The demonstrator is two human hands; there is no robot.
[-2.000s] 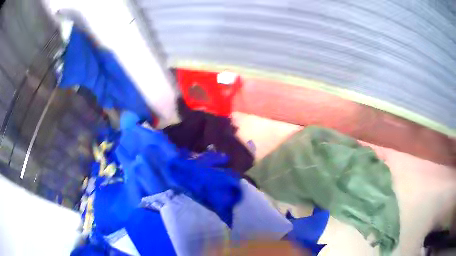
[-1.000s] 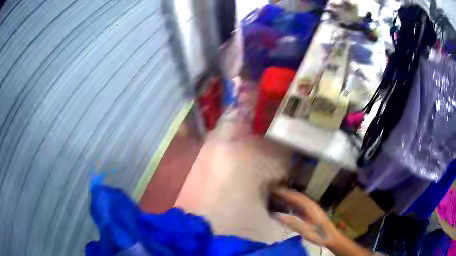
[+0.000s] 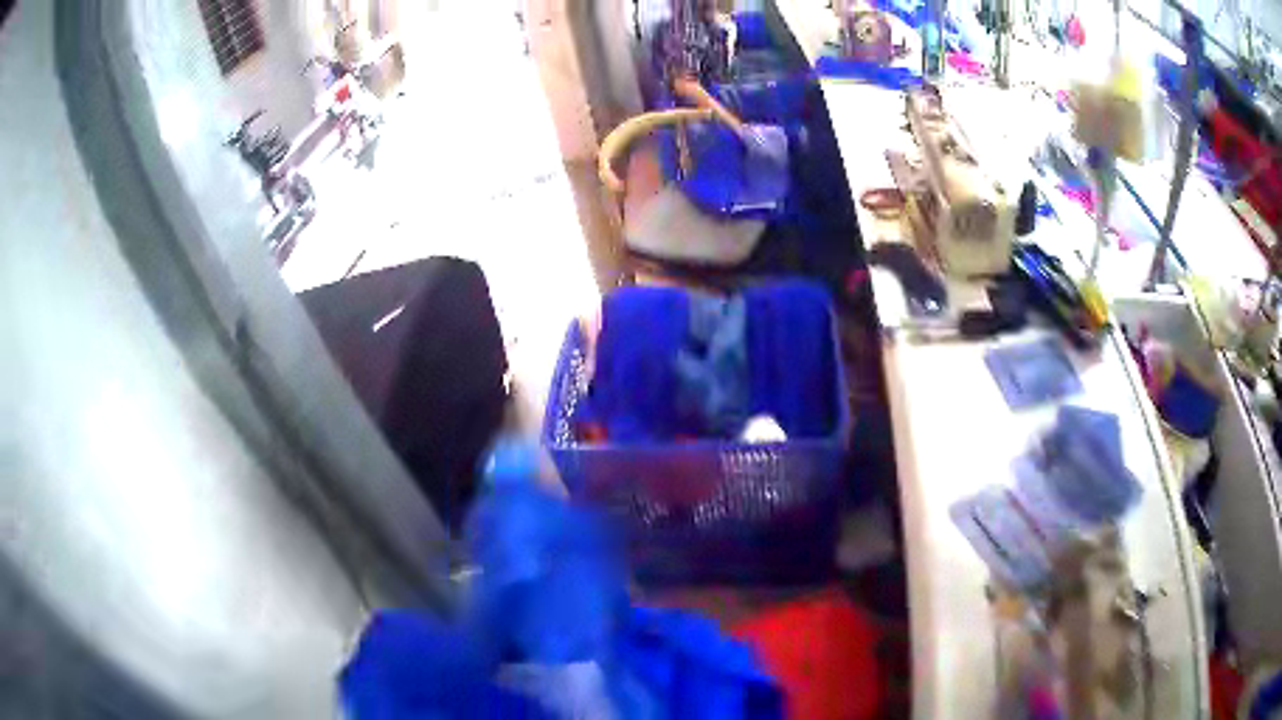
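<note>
A bunched bundle of bright blue cloth point(image 3: 541, 577) is at the bottom of the view, left of centre, blurred and cut off by the lower edge. A paler patch shows low in it. Neither my left hand nor my right hand can be seen; whether one is behind or under the cloth is hidden. Just beyond the cloth, a blue plastic crate point(image 3: 696, 485) with slatted sides stands on the floor, filled with dark blue folded cloth point(image 3: 647, 359).
A red plastic stool point(image 3: 816, 658) is in front of the crate. A long white bench point(image 3: 949, 422) with a sewing machine point(image 3: 970, 211) and small pale pieces runs along the right. A wooden-armed chair point(image 3: 689, 225) and a person point(image 3: 689, 42) are beyond. A black-covered table point(image 3: 422, 373) is left.
The view has turned from the grey shutter and floor towards the crate, bench and doorway. The blue cloth bundle stays low in the picture. The hand seen at lower right is out of view.
</note>
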